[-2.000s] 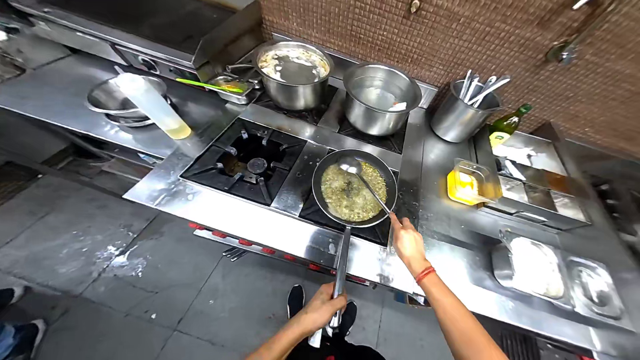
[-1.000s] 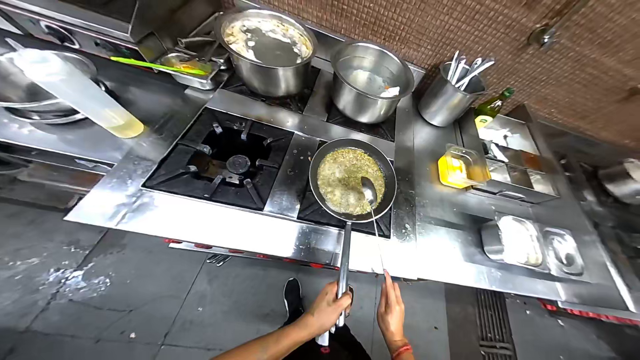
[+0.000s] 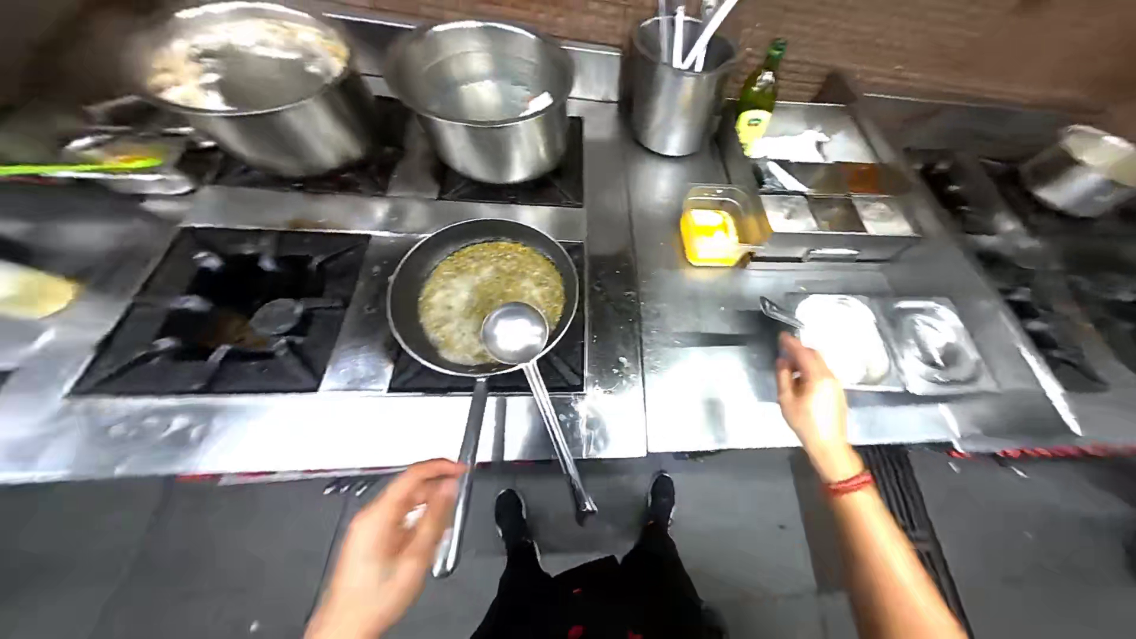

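A black frying pan (image 3: 410, 275) with bubbling yellowish liquid and small bits sits on the front right burner. A metal ladle (image 3: 516, 334) rests across its near rim, its handle sticking out over the counter edge. My left hand (image 3: 399, 524) is blurred beside the pan's metal handle (image 3: 462, 497), fingers bent at it; whether they grip it is unclear. My right hand (image 3: 809, 386) is at a metal container of white substance (image 3: 843, 342), its fingers by the end of a spoon or similar metal utensil (image 3: 781, 312); the hold is unclear.
Two large steel pots (image 3: 306, 124) (image 3: 501, 146) stand on the back burners. Right of them are a steel utensil holder (image 3: 672, 106), a green glass bottle (image 3: 759, 102), a tub of yellow substance (image 3: 710, 235), a sectioned condiment tray (image 3: 834, 244) and another metal container (image 3: 945, 351). An unused burner grate (image 3: 240, 311) lies left.
My right hand has let go of the ladle, which now lies on the pan rim, and has moved right to the container of white substance. The view has shifted closer.
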